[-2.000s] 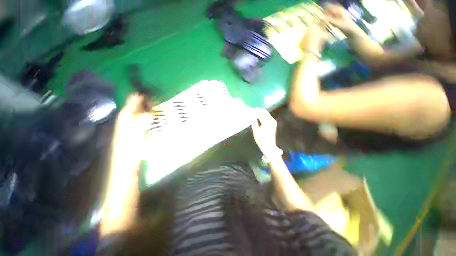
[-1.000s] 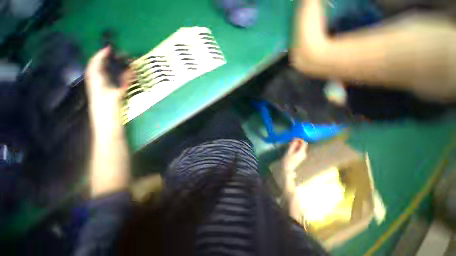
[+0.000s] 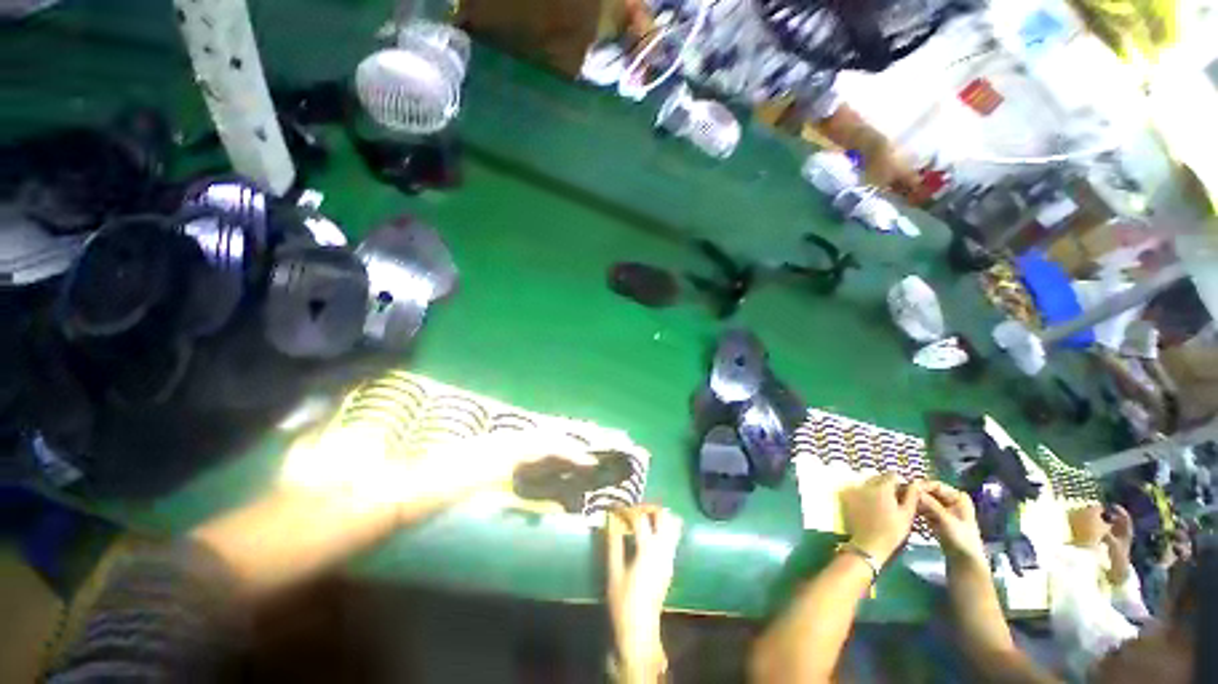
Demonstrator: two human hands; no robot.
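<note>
The pad sheet point(image 3: 401, 408), pale with rows of dark arcs, lies near the table's front edge. My left hand point(image 3: 488, 470) reaches over it from the left, washed out by glare, and holds a black base point(image 3: 574, 478) above the sheet's right part. My right hand point(image 3: 641, 541) is at the sheet's lower right corner, fingertips touching or just over its edge; whether it grips anything cannot be told.
A heap of black bases point(image 3: 127, 274) lies at left and a small group of bases point(image 3: 748, 414) at right. A neighbour's hands point(image 3: 888, 515) work over another arc sheet point(image 3: 855, 448). A white perforated upright point(image 3: 234, 94) and a fan point(image 3: 408, 87) stand behind.
The view has swung up and right, and the carton is out of view. My right hand has come from beside the carton to the sheet's corner. My left hand still holds a black base, now over the sheet.
</note>
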